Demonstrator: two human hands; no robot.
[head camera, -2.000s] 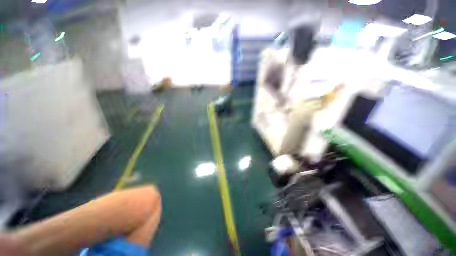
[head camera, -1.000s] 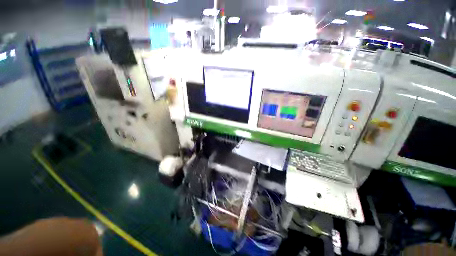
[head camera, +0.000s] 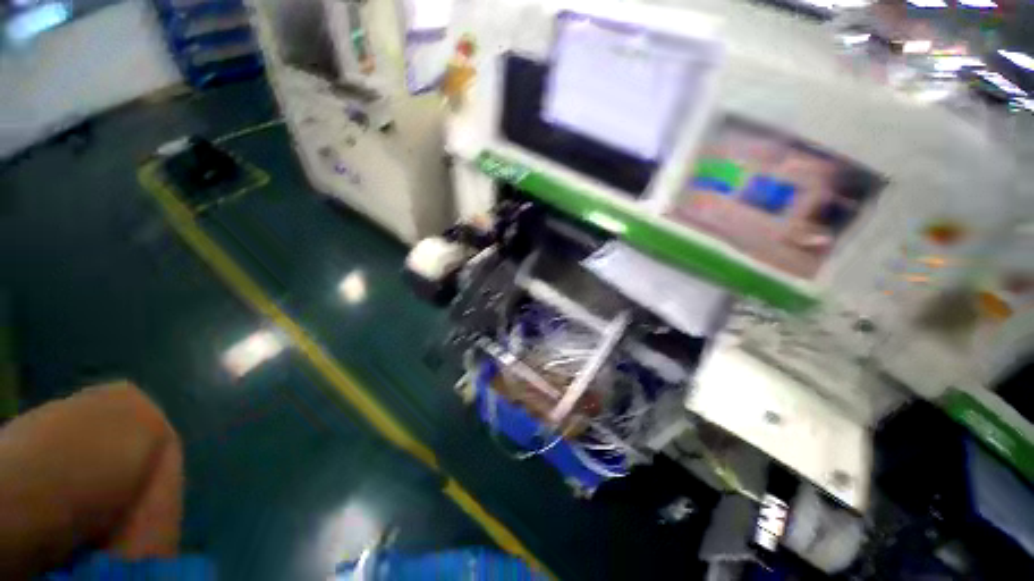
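A bare bent arm (head camera: 91, 482), likely my left, shows blurred at the lower left, with blue cloth below it; its hand is not in view. My right hand is not in view. Nearest in front is the white machine with a green stripe. Its operator monitor (head camera: 782, 193) shows green and blue blocks. A keyboard (head camera: 811, 352) sits below it, with a pale mouse shelf (head camera: 777, 414) in front. A white sheet (head camera: 658, 284) lies left of the keyboard. A dark window (head camera: 584, 136) carries a pale sheet. Everything is blurred by motion.
A blue waste bin (head camera: 527, 437) with tangled whitish strips stands below the machine front. A yellow line (head camera: 329, 363) crosses the green floor. A red round knob (head camera: 941, 233) is at the right. Another pale machine (head camera: 386, 165) and blue shelving (head camera: 210, 34) stand behind.
The view has swung right from the aisle to the machine front, then tilted down. A skin-coloured patch at the lower right edge one second ago is gone. The lower-left arm now shows more.
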